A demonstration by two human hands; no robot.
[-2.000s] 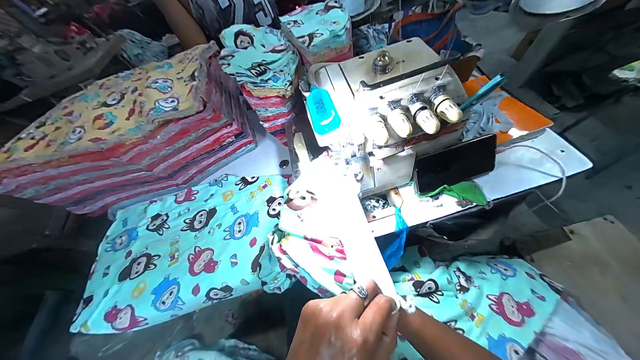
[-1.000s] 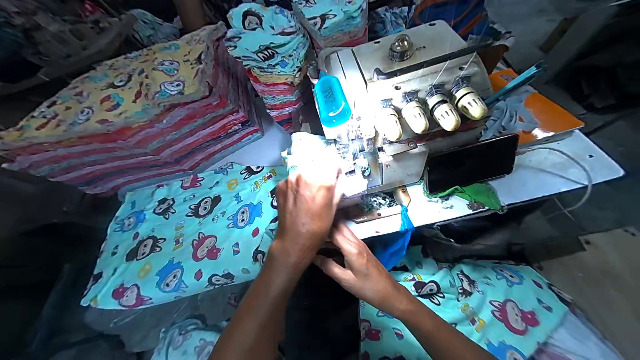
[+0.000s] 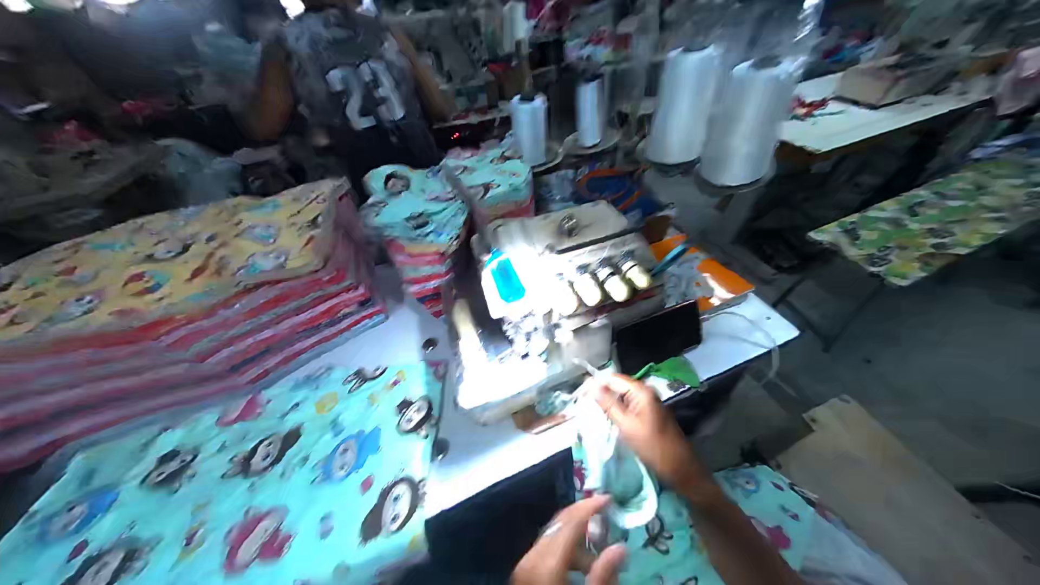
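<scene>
In front of a lit overlock sewing machine [image 3: 593, 260], my right hand [image 3: 646, 422] pinches the upper end of a pale mint fabric piece [image 3: 613, 467] with a white edge. My left hand [image 3: 569, 544], wearing a ring, is lower, at the bottom of the view, its fingers curled by the lower end of that piece; blur hides whether it grips it. Mint printed fabric [image 3: 325, 471] lies flat on the table left of the machine. More printed fabric [image 3: 756, 512] lies beneath and right of my hands.
Thick stacks of folded fabric [image 3: 187, 284] stand at the left, with a smaller stack [image 3: 418, 219] behind the machine. A phone [image 3: 656, 335] and green cloth [image 3: 678, 371] are at its right. White thread cones [image 3: 682, 106] stand behind. A person [image 3: 349, 89] is across the table.
My hands have moved away from the machine's needle area toward the table's front edge, with the fabric piece held in the right hand. The view has tilted up.
</scene>
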